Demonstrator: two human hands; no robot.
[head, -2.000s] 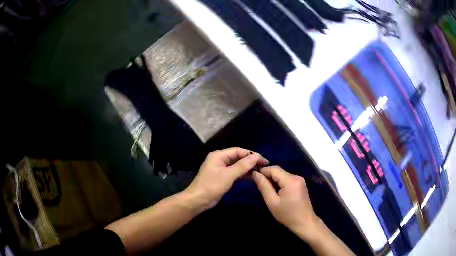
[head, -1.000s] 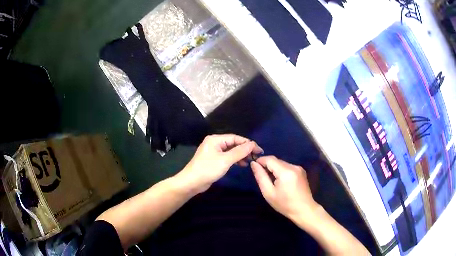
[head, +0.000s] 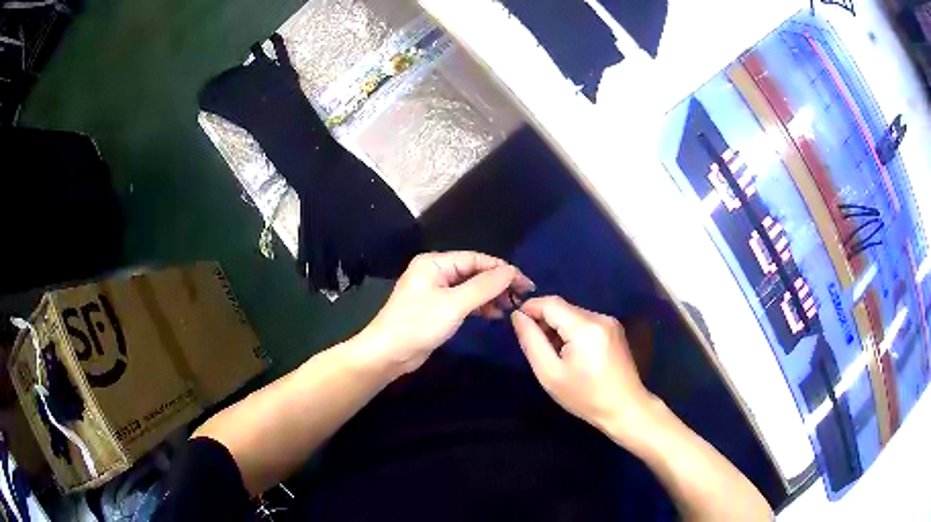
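Note:
My left hand [head: 434, 306] and my right hand [head: 577, 357] are close together over my dark lap, left of the table edge. Their fingertips pinch a small dark piece [head: 517, 300], seemingly a short cord, mostly hidden by the fingers. The blue see-through template [head: 806, 214] lies on the white table to the right. A black fabric strip [head: 704, 153] lies in it under the pink loop slots [head: 770, 251], and another strip [head: 835, 428] lies nearer. A few thin black cords [head: 861, 226] lie on the template's brown band.
Black fabric strips [head: 572, 46] lie at the top of the white table [head: 633, 184]. Small dark snips [head: 893, 138] lie at the template's far edge. Below left are clear-wrapped packs [head: 434, 143] with black cloth [head: 316, 184] over them, and a cardboard box [head: 174, 357].
The view has shifted, so the table and template sit differently in the picture. Both hands stay together at the small dark piece, with only slight finger movement.

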